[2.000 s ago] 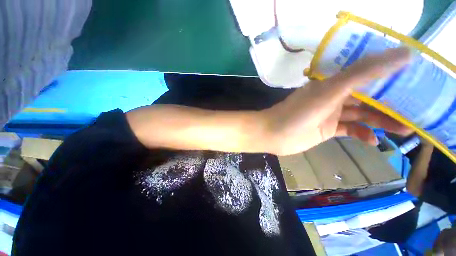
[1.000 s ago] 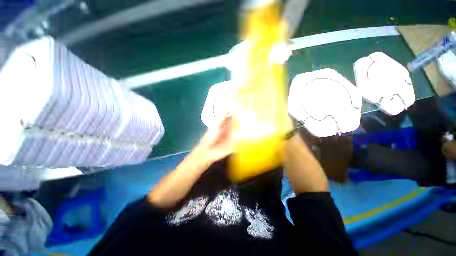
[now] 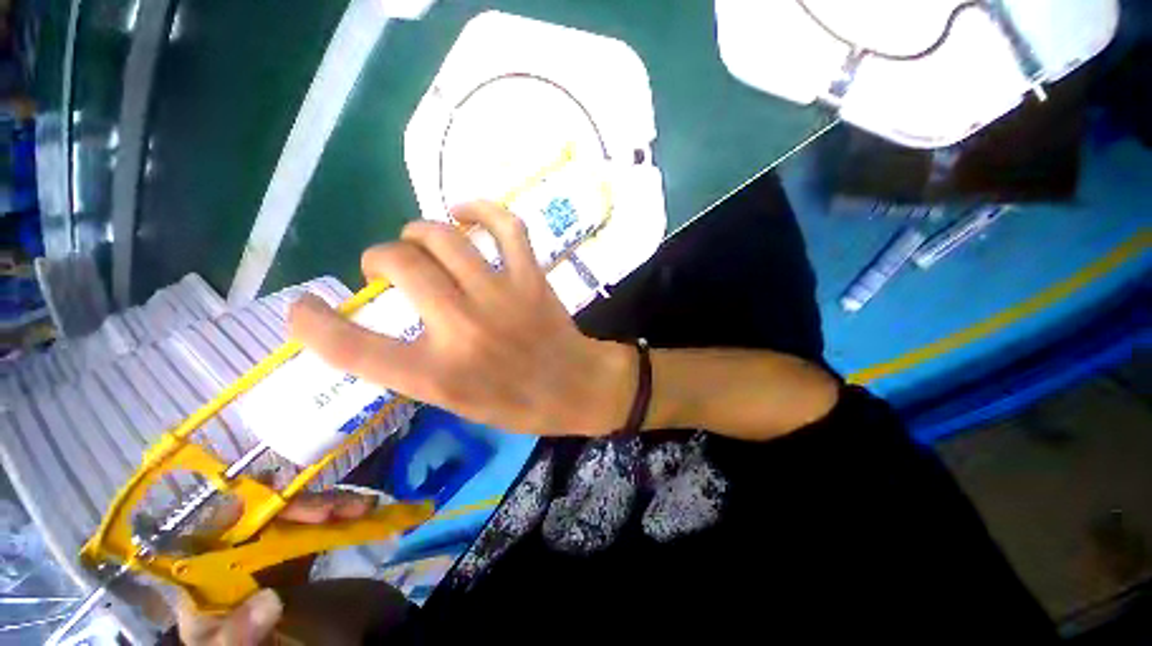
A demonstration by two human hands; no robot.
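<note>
A yellow caulking gun lies diagonally, its handle end at lower left and its front end over a white plastic housing. It holds a white cartridge with blue print and a QR code. My right hand, with a dark wrist band, is wrapped over the cartridge. My left hand is at the handle and trigger at lower left, partly hidden by the gun and cut off by the edge. A thin dark wire curves inside the housing. The nozzle tip cannot be made out.
A second white housing with a wire lies at upper right. Stacked ridged housings stand at left, behind the gun. The dark green bench has a pale strip. White-blue tubes lie on the blue floor, by a yellow line.
The gun has swung from the right, through upright, to point from lower left towards the housing. My right hand now holds the cartridge; my left has moved from the cartridge to the handle.
</note>
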